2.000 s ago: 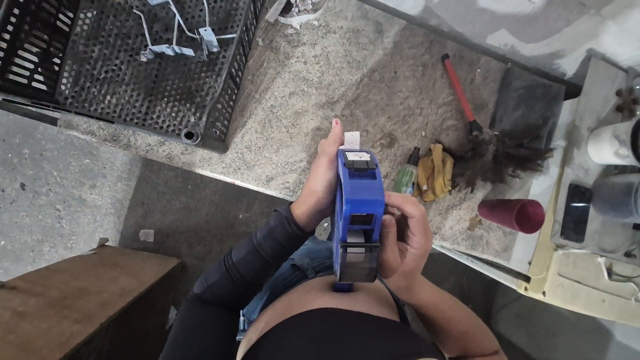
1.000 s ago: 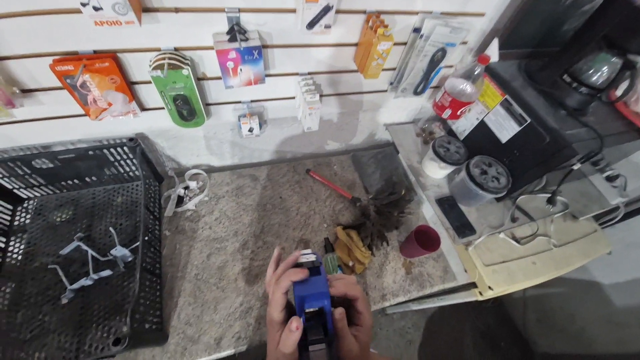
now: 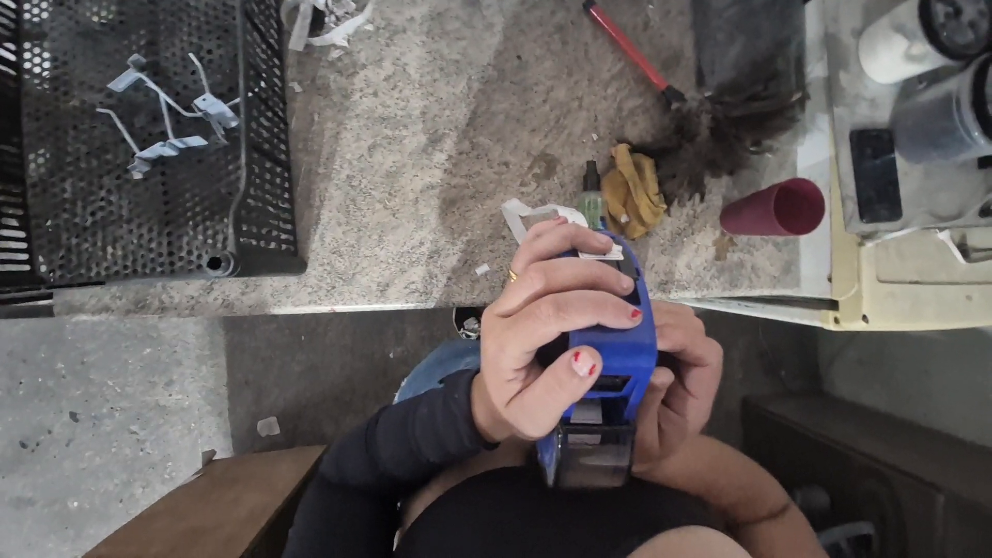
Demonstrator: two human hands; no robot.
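Observation:
A blue price labeling gun (image 3: 620, 341) with a clear plastic cover is held upright between both my hands, close to my body. My left hand (image 3: 546, 322) wraps over its upper part from the left, with the fingertips near a small white label. On the other side, my right hand (image 3: 686, 372) grips it, partly hidden behind the blue body. A curled white paper strip (image 3: 523, 217) shows beyond my left fingers. Just past the gun lie a small green bottle with a black cap (image 3: 591, 194) and a crumpled yellow cloth (image 3: 632, 190).
A black perforated plastic crate (image 3: 267, 155) with several metal display hooks (image 3: 167, 147) is at left on the granite counter (image 3: 387, 155). At right are a feather duster (image 3: 632, 50), a maroon cup (image 3: 775, 208), a phone (image 3: 876, 174) and lidded jars (image 3: 899, 46). A cardboard box (image 3: 217, 504) stands lower left.
The view has tilted back down from the wall display. My left hand, beside the gun two seconds ago, now covers its top, and a white paper strip shows near its far end.

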